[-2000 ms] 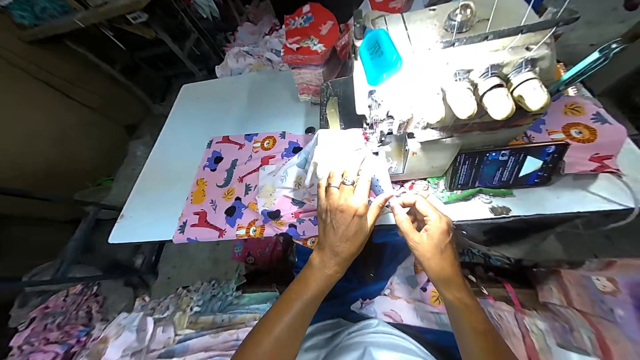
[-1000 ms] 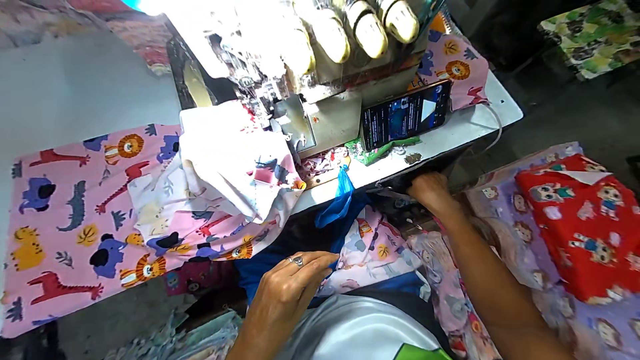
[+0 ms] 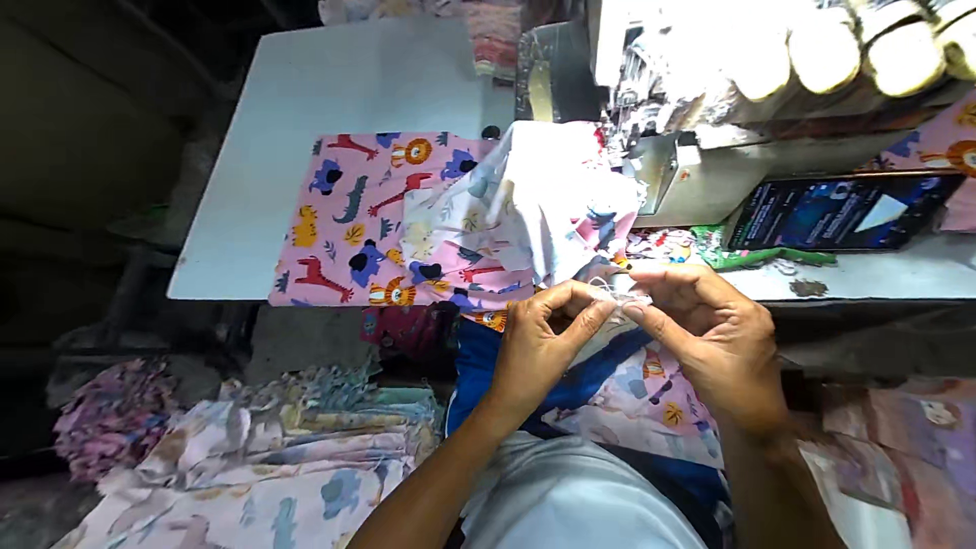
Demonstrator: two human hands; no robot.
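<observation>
My left hand (image 3: 545, 343) and my right hand (image 3: 705, 335) meet at the table's front edge, thumbs and forefingers pinching a small white piece of fabric or thread (image 3: 619, 299) between them. Just behind them, pink animal-print fabric (image 3: 366, 221) lies on the white sewing table (image 3: 305, 91), its pale underside (image 3: 541, 198) bunched up beside the presser-foot area of the sewing machine (image 3: 717, 168). Glare hides the needle. More animal-print fabric (image 3: 648, 404) rests on my lap.
A smartphone (image 3: 842, 212) leans against the machine, beside a green cloth strip (image 3: 778, 258). Thread cones (image 3: 823, 57) stand at the upper right. Fabric stacks (image 3: 328, 457) lie low on the left, with more fabric (image 3: 907, 450) at the lower right.
My hands were apart one second ago, the right near the table edge; they are now together, pinching the small white piece. The view has swung back left.
</observation>
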